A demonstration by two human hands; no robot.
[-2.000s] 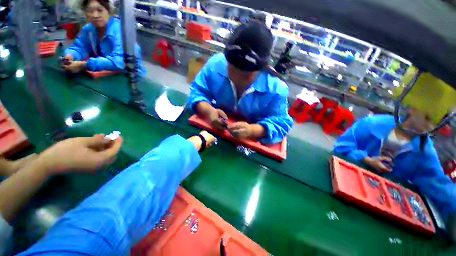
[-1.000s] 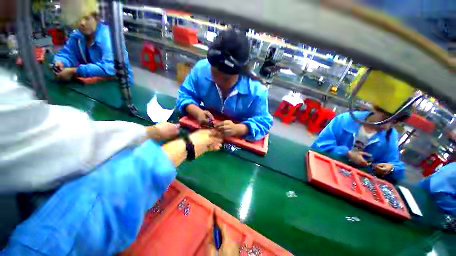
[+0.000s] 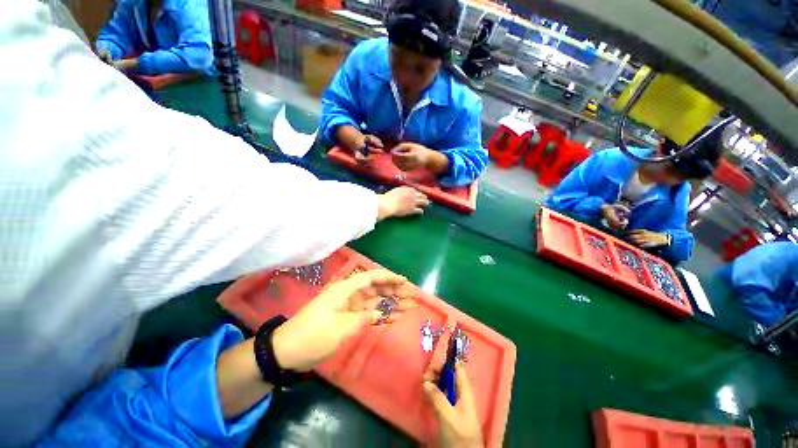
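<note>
My left hand [image 3: 337, 319], with a black wristband, is palm up above the near red parts tray [image 3: 376, 385]. Small silvery and dark components [image 3: 386, 307] lie in its cupped palm and fingers. My right hand [image 3: 459, 407] is at the tray's lower right, holding side-cutting nippers with blue handles [image 3: 450, 376], the dark jaws pointing away from me. Their tips are beside a loose pile of components [image 3: 429, 336] in the tray. More components [image 3: 306, 273] lie in its far left compartment, partly hidden by a white sleeve.
A white-sleeved arm [image 3: 236, 201] reaches across from the left, its hand near the opposite worker's tray [image 3: 455, 194]. Several workers in blue sit beyond the green surface [image 3: 525, 337]. Other red trays stand at right [image 3: 612, 269] and lower right [image 3: 674, 433]. Loose parts lie on the green.
My left hand has drawn back from the opposite tray to above the near tray, components in its palm. The white-sleeved arm now extends across. My right hand and nippers show more fully.
</note>
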